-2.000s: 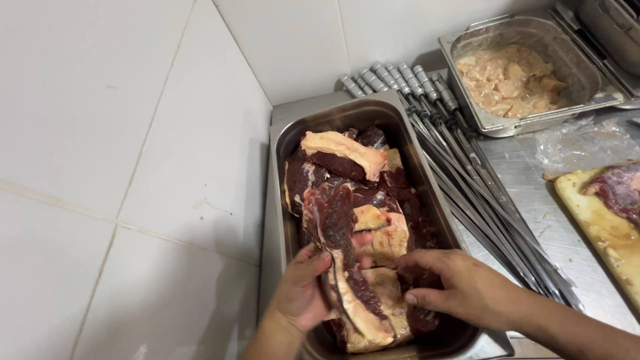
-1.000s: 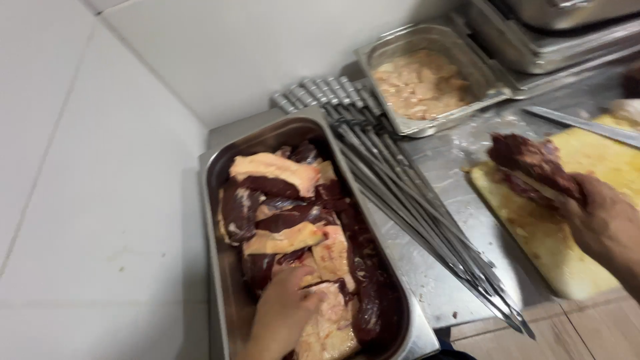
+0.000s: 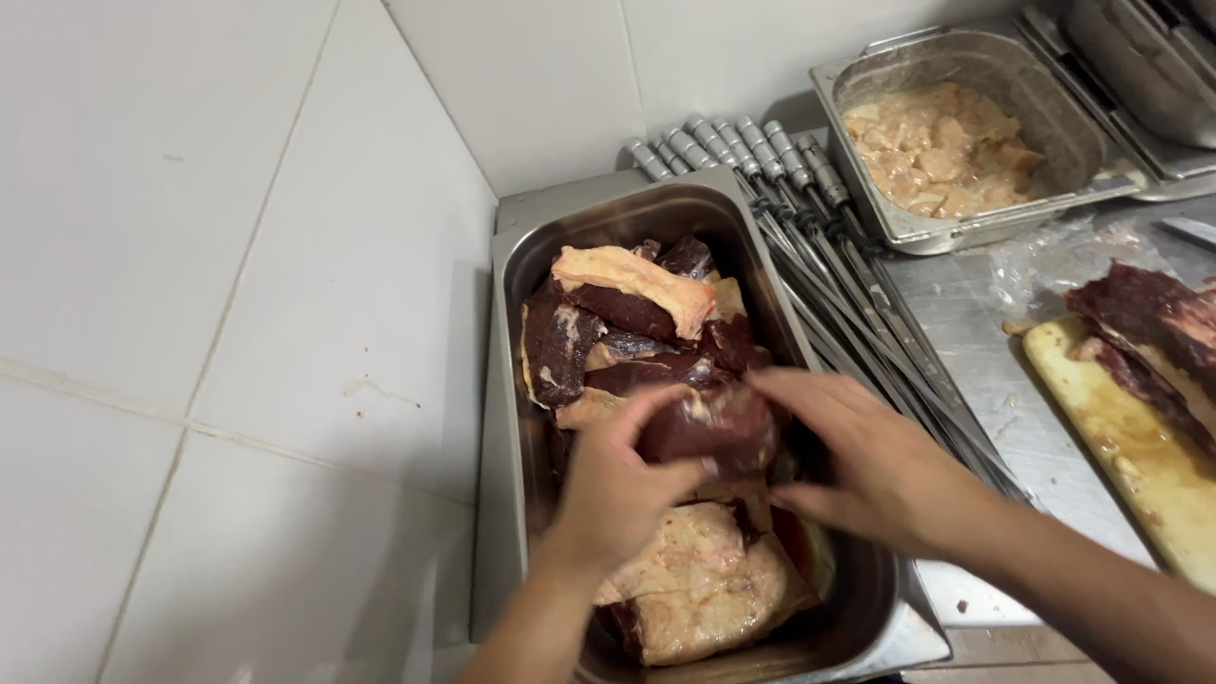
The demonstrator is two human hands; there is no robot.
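A deep stainless steel pan [image 3: 508,380] holds several pieces of raw dark red meat with yellowish fat. My left hand [image 3: 622,475] has its thumb and fingers around one dark, blurred piece of meat [image 3: 712,432] over the middle of the pan. On the other side of that piece is my right hand [image 3: 855,456], its fingers at the meat's edge; blur hides how firmly it touches. Below the hands lies a broad slab with pale fat [image 3: 708,579]. Toward the back, a strip of yellow fat [image 3: 632,280] tops a dark piece.
Metal skewers with ribbed handles [image 3: 741,147] lie along the pan's right side. Behind them stands a steel pan [image 3: 1092,142] of pale cut meat. At right, more dark meat [image 3: 1140,313] rests on a yellowed cutting board [image 3: 1073,399], near clear plastic film [image 3: 1035,271]. White tiled walls [image 3: 332,285] border the left.
One second ago my right hand held dark meat over the cutting board; now it is back over the pan beside my left hand. A dark piece is between them. The view has swung left.
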